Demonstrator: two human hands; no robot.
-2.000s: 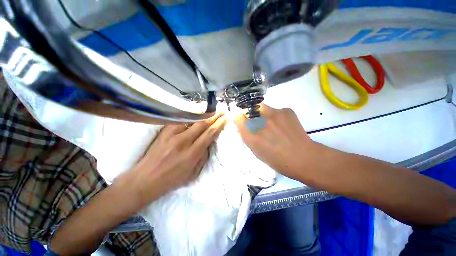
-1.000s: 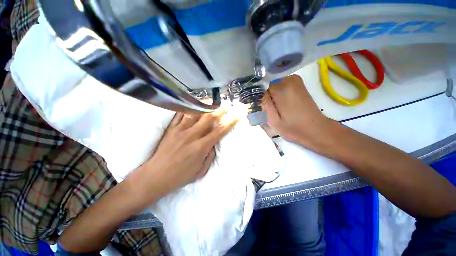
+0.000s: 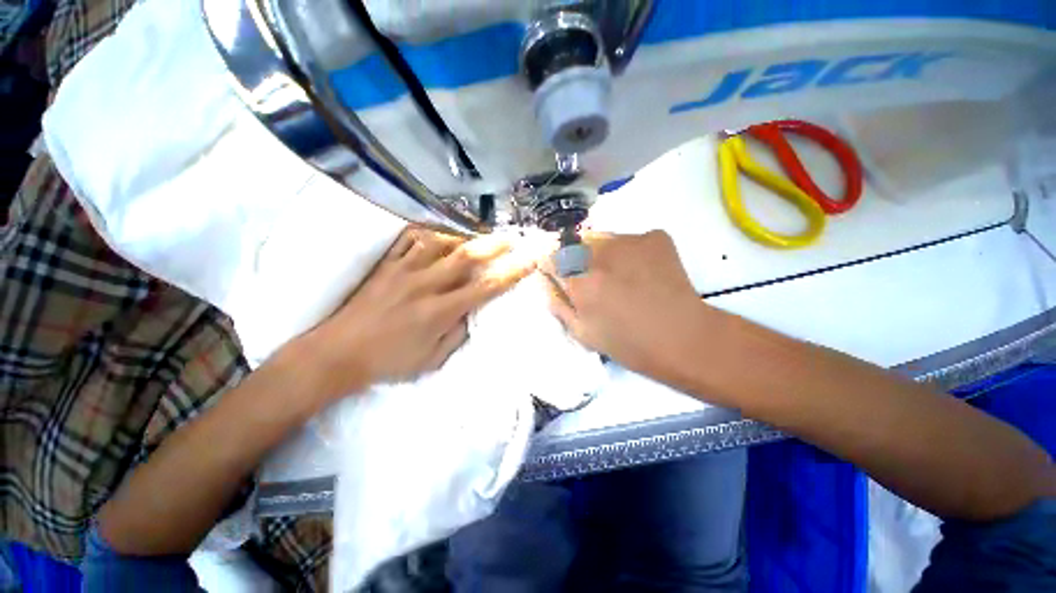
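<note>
The white padded lining (image 3: 429, 452) lies on the machine bed, runs up to the back left and hangs over the front edge. The checked shell fabric (image 3: 93, 348) hangs at the left. My left hand (image 3: 405, 304) lies flat on the lining, fingertips near the lit presser foot and needle (image 3: 527, 220). My right hand (image 3: 631, 290) is just right of the needle, fingers bent down at the lining's edge. Its fingertips are partly hidden by the machine parts and glare.
The white sewing machine head (image 3: 811, 81) with "JACK" lettering arches over the work. Scissors with yellow and red handles (image 3: 770, 220) lie right of the needle. A ruler-marked strip (image 3: 649, 443) runs along the front edge. A blue crate (image 3: 805, 510) stands below right.
My right hand has come down and in against the lining, nearer the needle's front. The lining's hanging end has shifted left. The camera view has shifted a little.
</note>
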